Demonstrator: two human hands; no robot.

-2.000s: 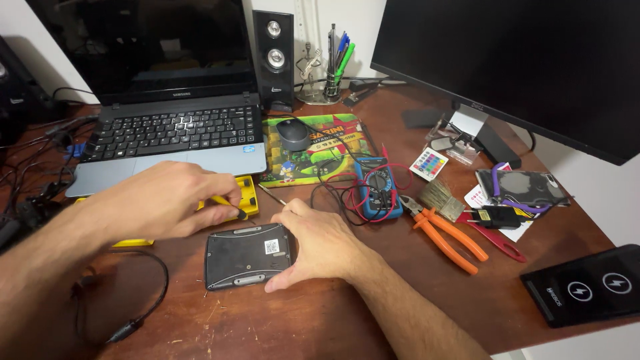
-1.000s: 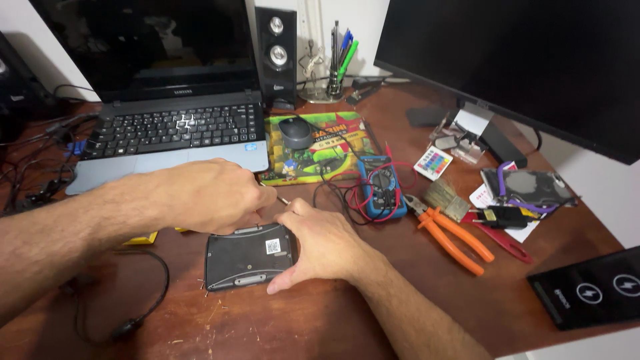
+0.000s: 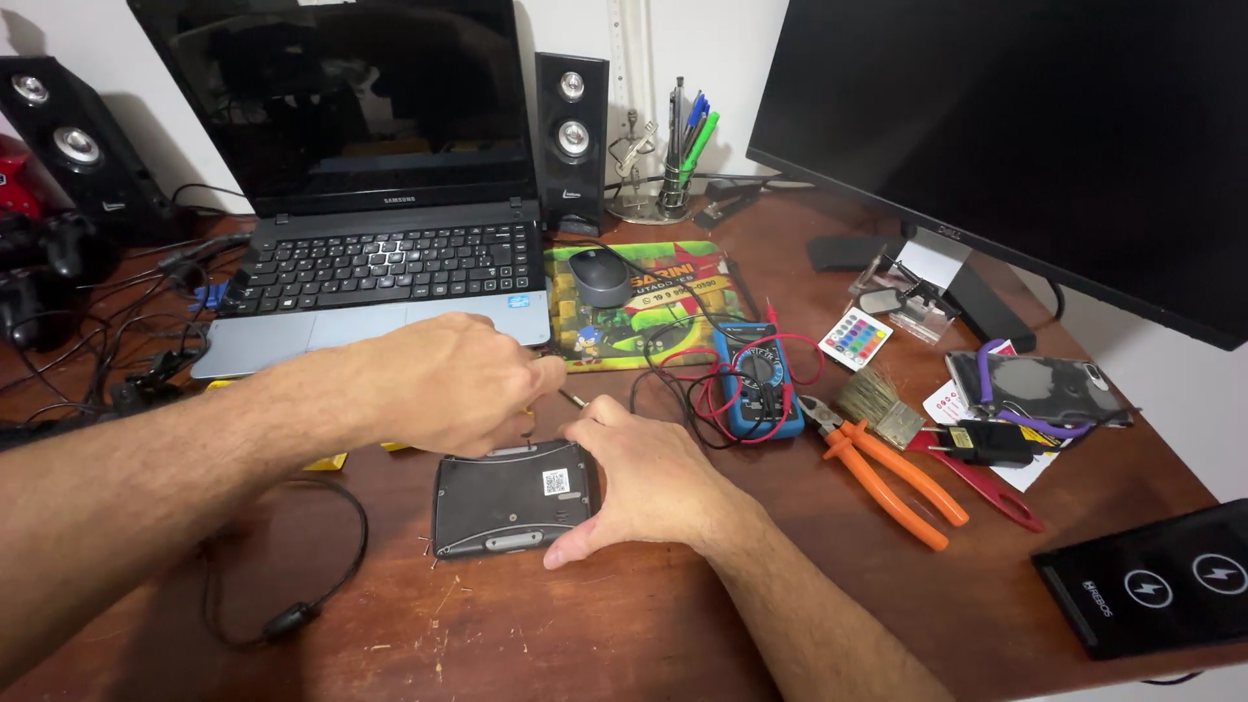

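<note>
A flat black device (image 3: 507, 502) with a printed code sticker lies back up on the wooden desk. My left hand (image 3: 468, 385) is over its top edge, fingers bunched; a small thin dark piece shows under the fingertips, too hidden to identify. My right hand (image 3: 643, 478) grips the device's right side, thumb at the bottom edge and fingers near the top corner. A thin metal rod (image 3: 573, 397) shows between the hands, partly hidden by them. Small screws (image 3: 429, 551) lie by the device's lower left corner. Part of a yellow case (image 3: 327, 462) shows beneath my left arm.
Behind are a Samsung laptop (image 3: 380, 263), a mouse (image 3: 600, 278) on a mouse pad and a speaker (image 3: 572, 141). To the right lie a blue multimeter (image 3: 756, 380), orange-handled pliers (image 3: 887, 478), a brush (image 3: 882, 409) and a black charging pad (image 3: 1150, 585). A black cable (image 3: 363, 546) curves at left.
My left hand has moved from the yellow case to the device's top edge, and its fingers have drawn in there. My right hand has stayed on the device.
</note>
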